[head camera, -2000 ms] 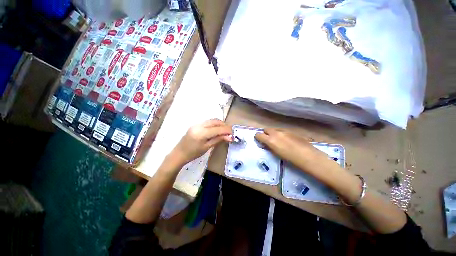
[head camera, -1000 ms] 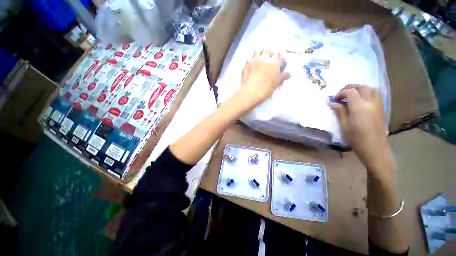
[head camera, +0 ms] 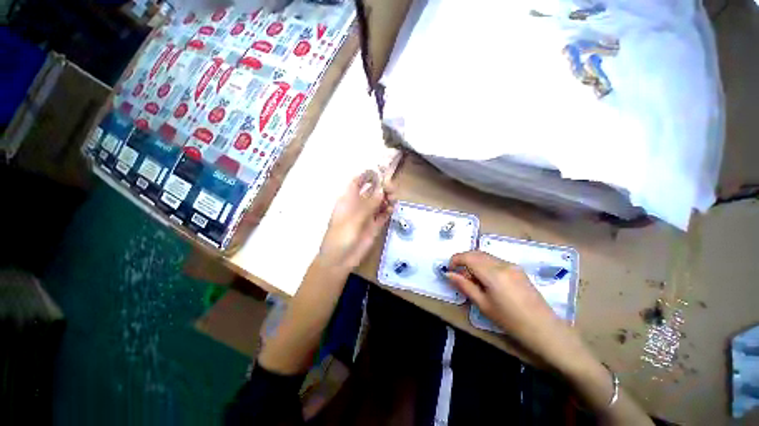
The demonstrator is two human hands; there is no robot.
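Note:
A white square plate [head camera: 423, 254] lies in front of me, with pale seats at its two far positions and dark blue pegs at its two near ones. A second white square plate [head camera: 545, 260] lies to its right, partly under my right hand and forearm. My right hand [head camera: 491, 287] has its fingertips at the near right peg of the first plate. My left hand [head camera: 363, 215] is raised at the first plate's left edge, fingers bent together; what they hold is too blurred to tell. A few blue-and-gold pieces [head camera: 589, 68] lie on the white layer sheet [head camera: 516, 108].
The open cardboard carton [head camera: 386, 50] stands behind the plates. A printed carton [head camera: 195, 108] and pale board [head camera: 320, 162] are at left. Tiny loose bits [head camera: 654, 314] and a shiny patch [head camera: 666, 337] lie at right. A grey-blue filled plate [head camera: 745, 374] is cut off at the right edge.
One second ago both hands were over the white sheet; now they are back at the plates. Fewer blue-and-gold pieces lie on the sheet than two seconds ago. The view has shifted.

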